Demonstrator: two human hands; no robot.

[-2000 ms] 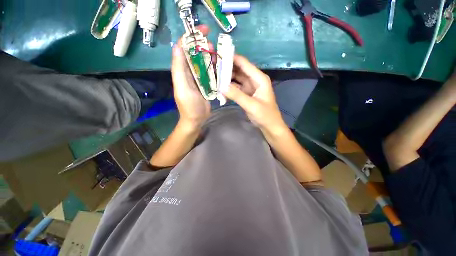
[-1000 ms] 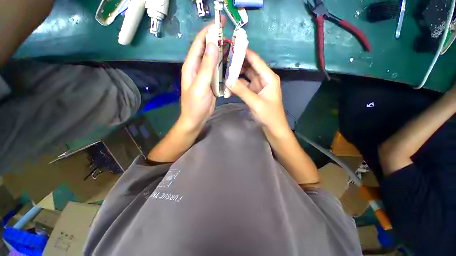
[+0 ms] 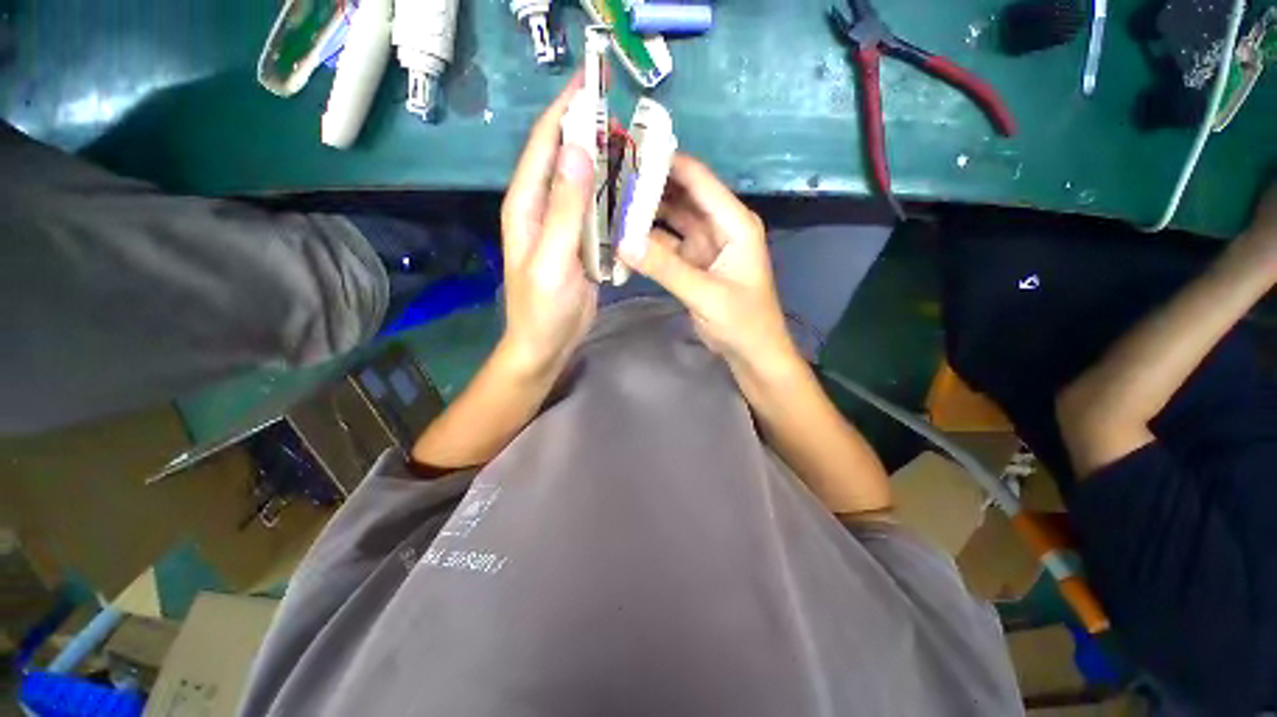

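My left hand [image 3: 549, 238] holds one white housing half-shell [image 3: 594, 168], turned edge-on, with a thin metal end pointing up toward the bench. My right hand [image 3: 717, 259] holds the other white half-shell [image 3: 647, 175] at its lower end between thumb and fingers. The two halves stand side by side, nearly touching at the bottom and apart at the top. Red wires [image 3: 619, 135] run between them. The circuit board inside cannot be made out at this angle.
On the green bench [image 3: 756, 126] lie open red-handled cutters [image 3: 882, 84], a blue cylinder [image 3: 672, 18], white units [image 3: 361, 70] and an open shell with green board [image 3: 298, 45]. A person's arm [image 3: 1176, 350] is at right, a grey-clothed person at left. Cardboard boxes [image 3: 210, 651] stand below.
My left hand has turned its half-shell from board-side up to edge-on, and the halves are closer at the bottom. The bare arm at upper left has gone from view.
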